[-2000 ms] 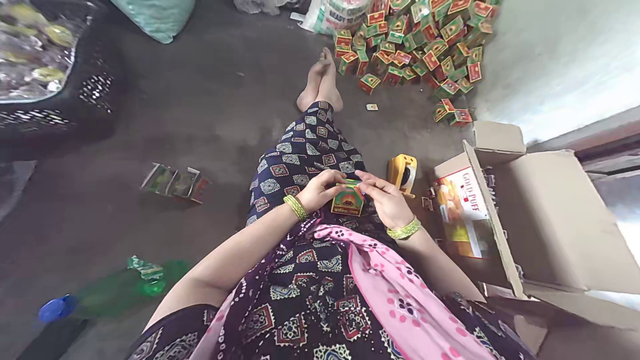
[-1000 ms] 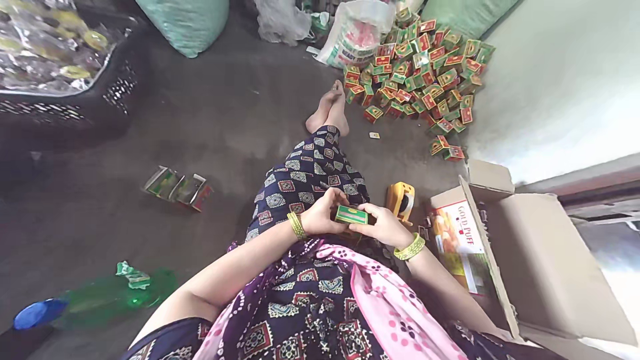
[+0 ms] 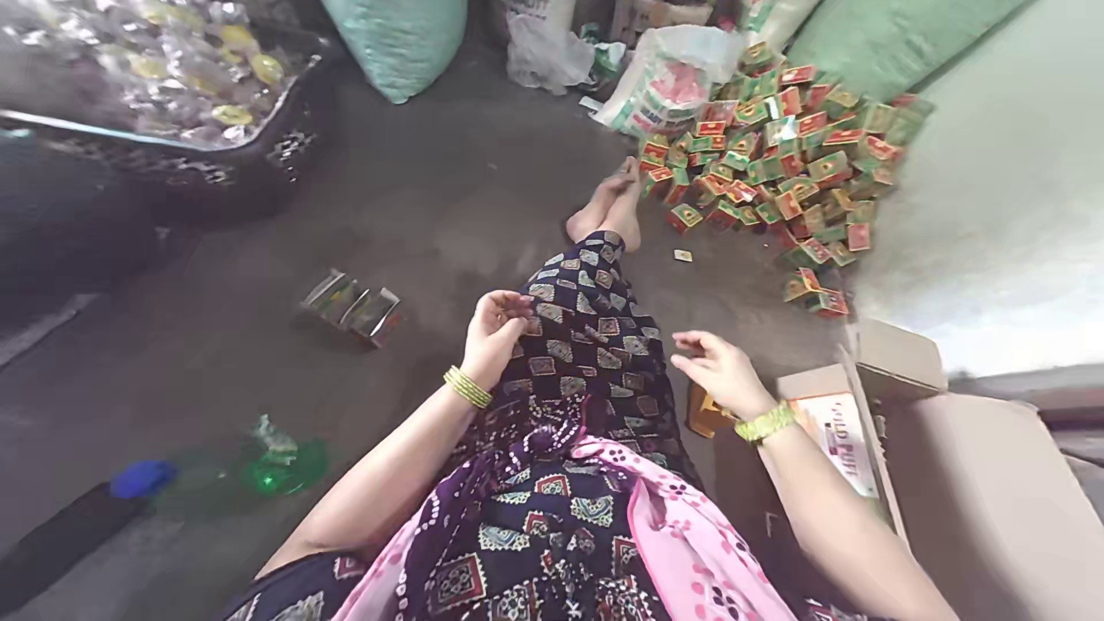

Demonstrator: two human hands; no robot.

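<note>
My left hand is above my patterned trouser leg, fingers loosely curled, with nothing seen in it. To its right, my right hand has its thumb and fingers apart and holds nothing; it is nearest to a yellow-orange object, partly hidden behind it. Past my feet lies a large heap of small red and green printed boxes. Two of these boxes lie at the near edge of the heap. On the floor to the left rest small open boxes, side by side.
An open cardboard box stands at the right, a printed carton beside it. A black crate of wrapped items fills the upper left. A green plastic bottle with a blue cap lies lower left. Sacks stand at the top.
The small green and yellow box that was between both hands is no longer in them. My hands have moved apart, left hand to the left and right hand to the right.
</note>
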